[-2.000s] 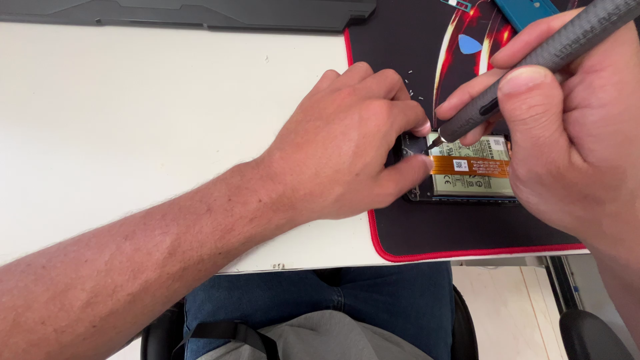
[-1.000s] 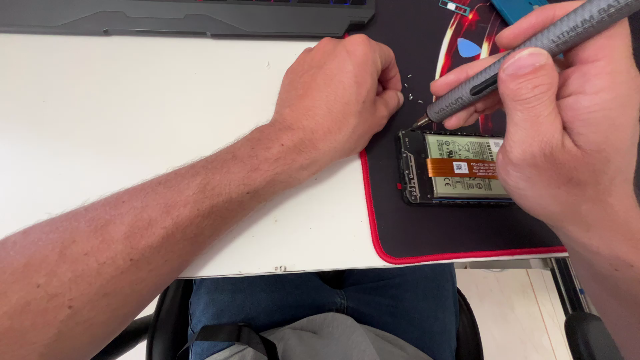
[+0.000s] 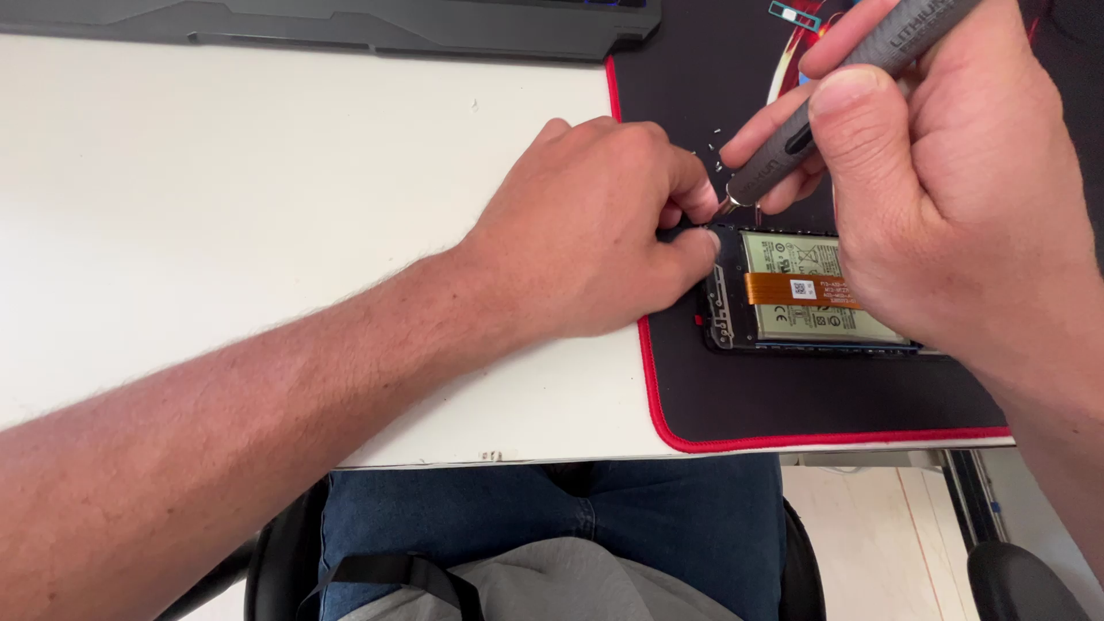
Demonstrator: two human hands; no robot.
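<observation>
An opened smartphone [image 3: 733,332] lies flat on a black mat, its pale battery [image 3: 780,321] crossed by an orange flex cable [image 3: 768,289]. My right hand [image 3: 914,164] grips a grey pen-style electric screwdriver [image 3: 776,155], slanted down so its tip is at the phone's upper left corner. Right beside that tip is my left hand [image 3: 612,216], thumb and forefinger close together at the same corner. Whether a small part sits between those fingertips cannot be seen. Several tiny screws [image 3: 718,164] are scattered on the mat just above the phone. The right hand covers the phone's right part.
A dark laptop or keyboard edge [image 3: 345,26] runs along the top left of the white table [image 3: 259,172]. The black mat [image 3: 776,397] has a red stitched border. A small teal-framed part [image 3: 793,15] lies at the top. The table's front edge is above my lap.
My left hand has come from beside the phone's upper left back to its corner, at the screwdriver tip. The screwdriver stays in my right hand.
</observation>
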